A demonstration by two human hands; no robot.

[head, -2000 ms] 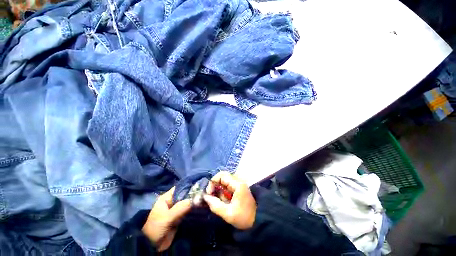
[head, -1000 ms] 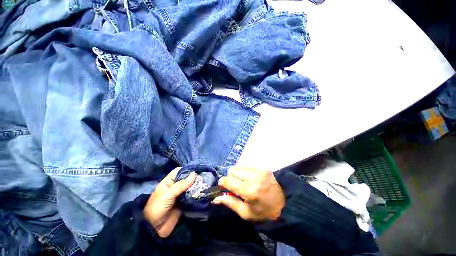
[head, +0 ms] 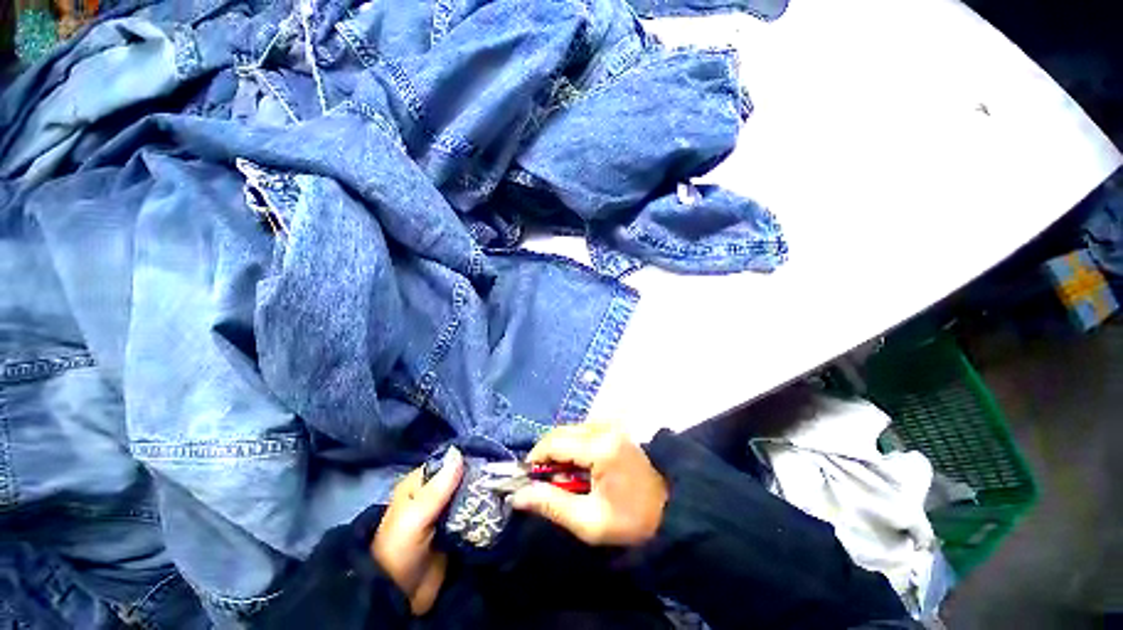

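My left hand (head: 413, 529) grips a bunched part of a blue denim garment (head: 560, 326) at the table's front edge. Pale yellowish embroidery (head: 478, 514) on dark denim shows beside my left thumb. My right hand (head: 603, 484) holds red-handled snips (head: 557, 478). Their metal blades point left and lie at the top of the embroidered part. Whether the blades touch a thread is too small to tell. The rest of the garment spreads up and away from my hands onto the table.
A heap of denim garments (head: 203, 314) covers the left and top of the white table (head: 850, 209). A green plastic crate (head: 979, 431) stands below the table at the right, with crumpled white cloth (head: 856, 486) at it. A blue and yellow item (head: 1080, 289) lies at the far right.
The whitish backing between my hands has given way to the embroidered face. My right hand has moved slightly left since a second ago, and the red handle shows more clearly.
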